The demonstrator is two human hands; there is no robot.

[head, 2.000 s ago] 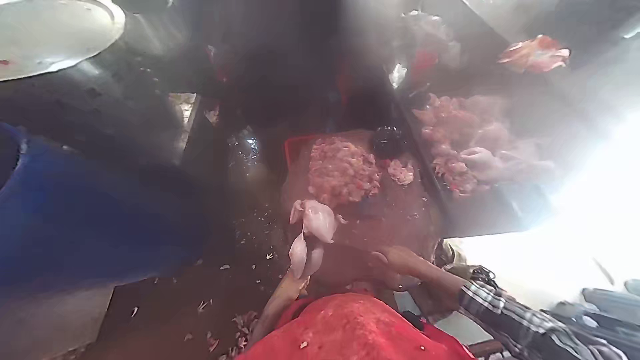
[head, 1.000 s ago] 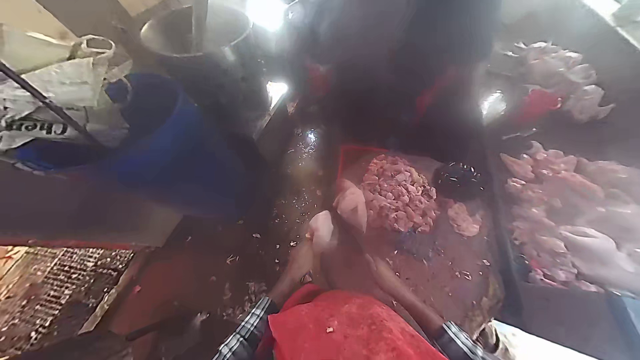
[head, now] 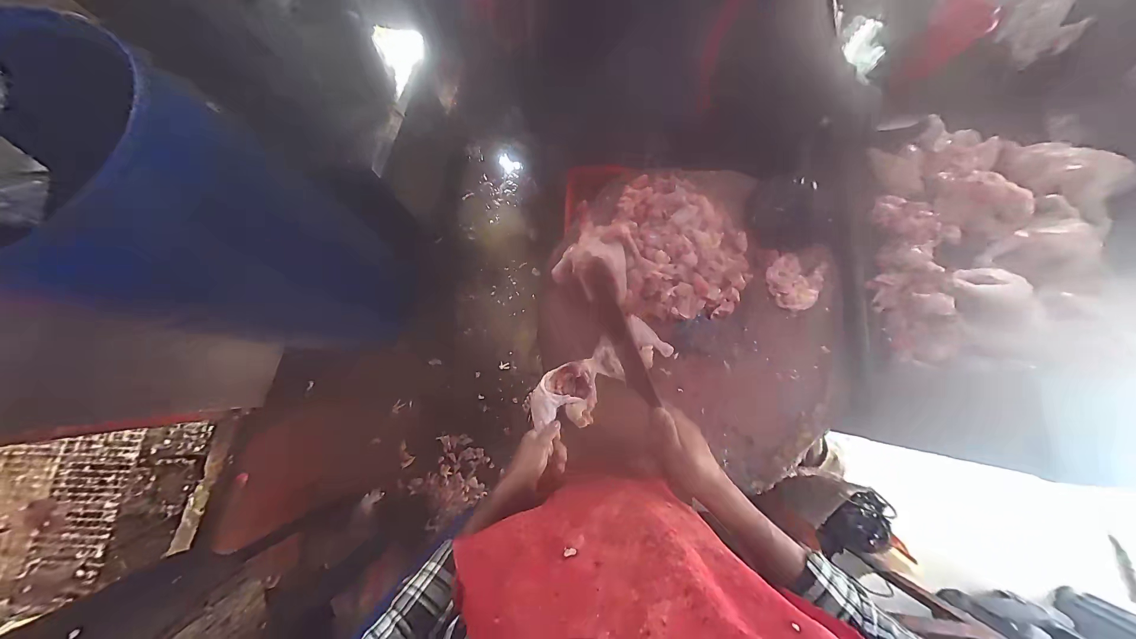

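Note:
My right hand [head: 670, 435] is closed on the handle of a large knife [head: 626, 342], its dark blade pointing away from me across pale raw poultry. My left hand [head: 543, 453] grips the near end of a poultry piece [head: 568, 390] with an opened, reddish inside. More pale poultry [head: 595, 262] lies at the blade's far end, beside a heap of small cut meat pieces [head: 683, 248] on the reddish cutting surface [head: 754, 382]. A smaller meat pile [head: 796, 280] sits to the right of the heap.
On the left stands a large blue barrel [head: 240, 195]. A dark round object [head: 785, 209] is behind the small pile. Whole and cut poultry [head: 994, 240] fills a tray at the right. Meat scraps [head: 457, 475] lie left of my left forearm. Haze blurs the far side.
The poultry, held up near my hands before, is now stretched out along the cutting surface beneath the blade. My view has swung left and then partly back to the right.

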